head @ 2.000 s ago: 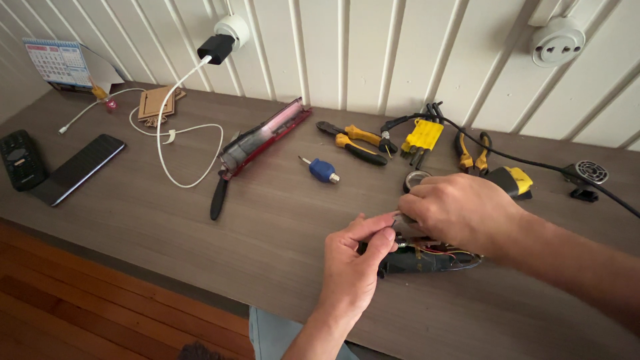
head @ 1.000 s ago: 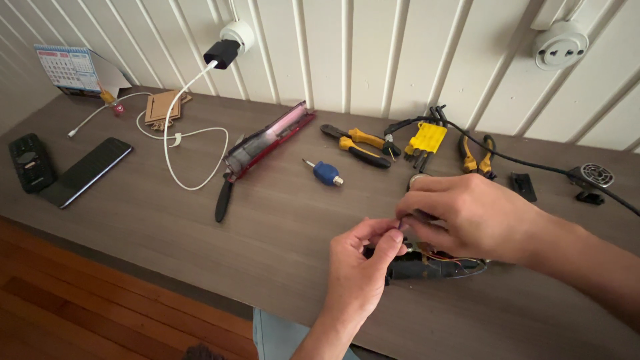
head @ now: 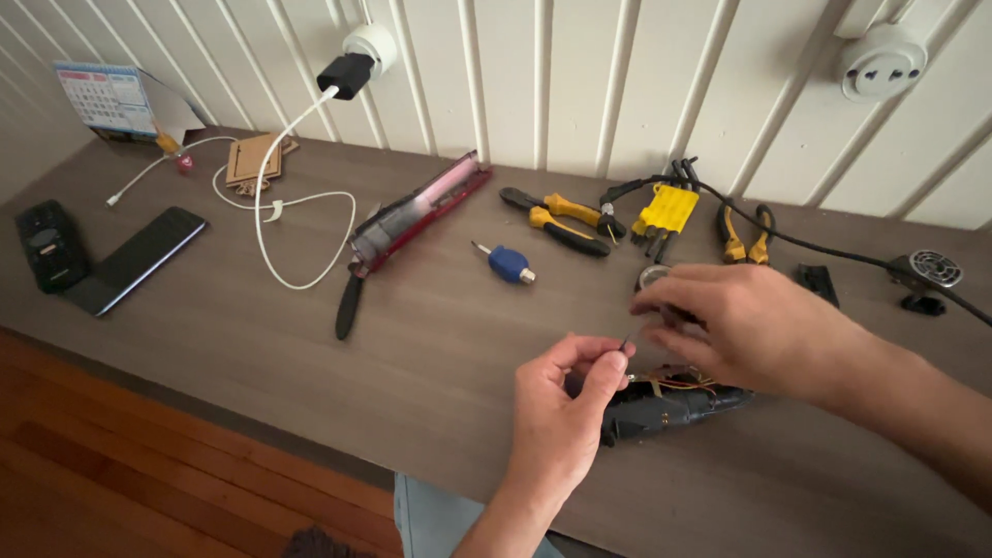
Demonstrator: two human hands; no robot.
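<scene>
My left hand [head: 570, 395] pinches a small thin dark piece between thumb and forefinger; what it is cannot be told. Just right of it, my right hand [head: 721, 325] hovers with its fingers curled and a gap between thumb and forefinger; a dark item shows under the fingers, partly hidden. Below both hands lies an opened black appliance housing [head: 674, 411] with red and yellow wires exposed. A roll of tape [head: 653, 277] sits behind my right fingertips. Beyond my hands are a blue stubby screwdriver [head: 509, 264] and diagonal cutting pliers [head: 566, 221] with yellow and black handles.
A yellow hex key holder [head: 668, 208], a second pair of pliers [head: 744, 236], a black cable [head: 821, 248] and a round grille [head: 935, 267] lie at the right. Farther left are a red translucent shell [head: 418, 208], a white charging cable [head: 298, 285], a smartphone [head: 138, 260] and a remote control [head: 53, 246].
My right hand has drawn away from my left fingertips, leaving a gap between them. The yellow-and-black item seen beside my right hand two seconds ago no longer shows; a small black part is visible there.
</scene>
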